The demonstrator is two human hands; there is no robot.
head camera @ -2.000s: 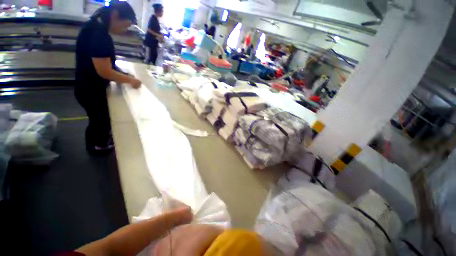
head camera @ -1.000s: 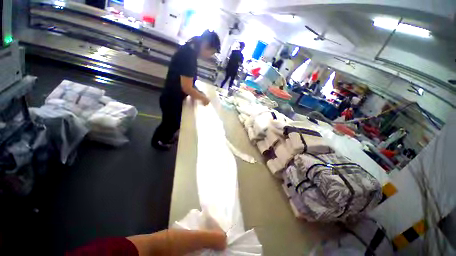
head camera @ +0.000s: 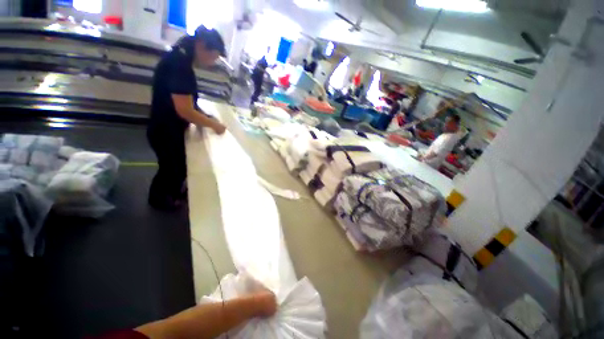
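A long bright white pleated fabric piece [head camera: 248, 218] lies along the beige table [head camera: 318, 265]. Its near end fans out into ridged folds on both sides of my left hand [head camera: 255, 305]. My left hand comes in from the lower left and is closed on the gathered near end; its fingertips are hidden in the folds. My right hand is not in view. A narrow white strip [head camera: 281, 190] lies loose beside the long piece. A thin dark cord [head camera: 210, 255] curves near my left forearm.
A person in dark clothes [head camera: 173, 112] stands at the table's left side, hands on the fabric's far end. Grey-white printed bundles with dark ties [head camera: 391, 206] and paler bundles line the right side. A plastic-covered bundle [head camera: 437, 308] is near right. Bagged bundles [head camera: 83, 182] lie on the left floor.
The view has swung left, then back right. The yellow-covered finger and the other hand's skin seen at the bottom earlier are gone. The near folds are fanned wider around my left hand.
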